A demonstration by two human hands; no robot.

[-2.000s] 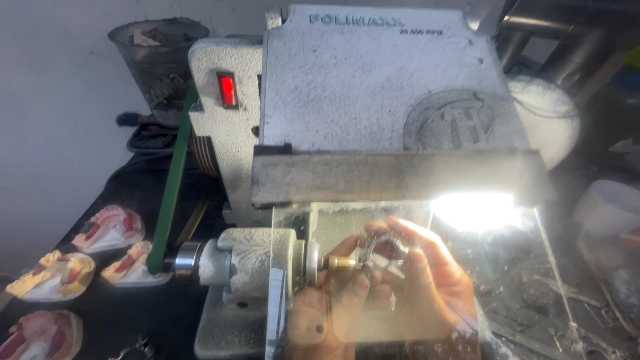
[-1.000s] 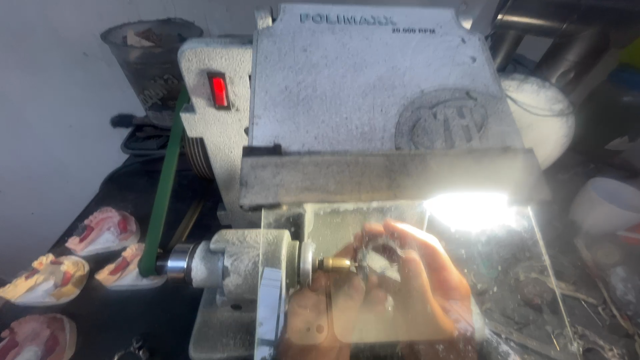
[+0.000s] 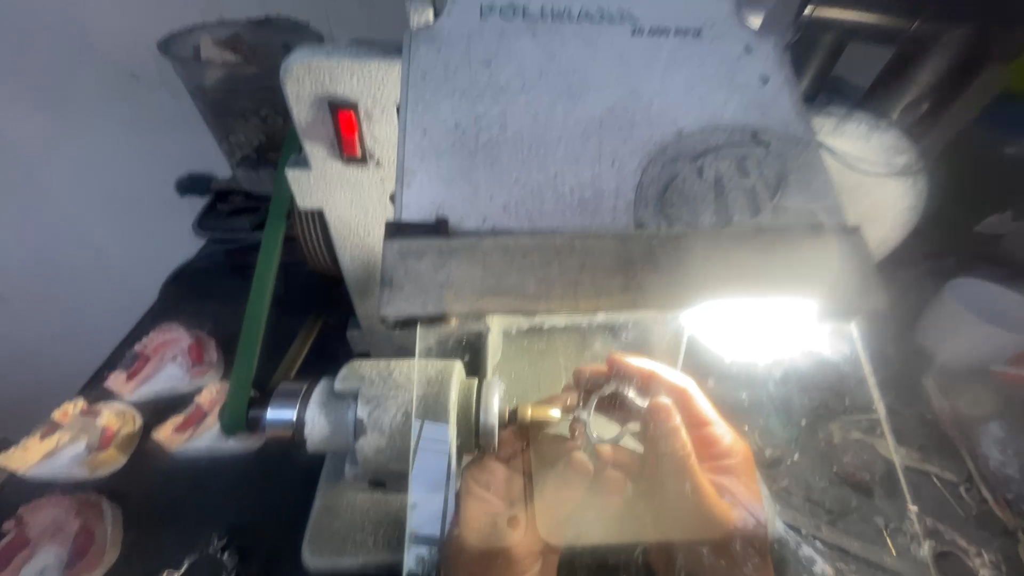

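Observation:
Behind a dusty clear shield, my left hand (image 3: pixel 500 496) and my right hand (image 3: pixel 704 448) hold a small shiny metal dental framework (image 3: pixel 600 412) between their fingertips. The framework is curved like an arch. It is close to the brass-coloured tip (image 3: pixel 540 413) on the spindle of a bench polishing machine (image 3: pixel 392 400); whether the two touch is unclear. The left hand lies below the spindle, partly blurred through the shield. A red switch (image 3: pixel 349 133) glows on the machine's housing, and a green belt (image 3: pixel 260 304) runs down to the spindle's pulley end.
Several dental casts, one of them (image 3: pixel 164 360) pink and white, lie on the dark surface at left. A bright lamp (image 3: pixel 760 328) shines under the machine's hood (image 3: pixel 560 272). A grey bucket (image 3: pixel 240 88) stands behind, and a white container (image 3: pixel 972 320) is at right.
Both hands have stayed by the spindle tip with the framework, which has turned between the fingers so that its open arch shows more plainly.

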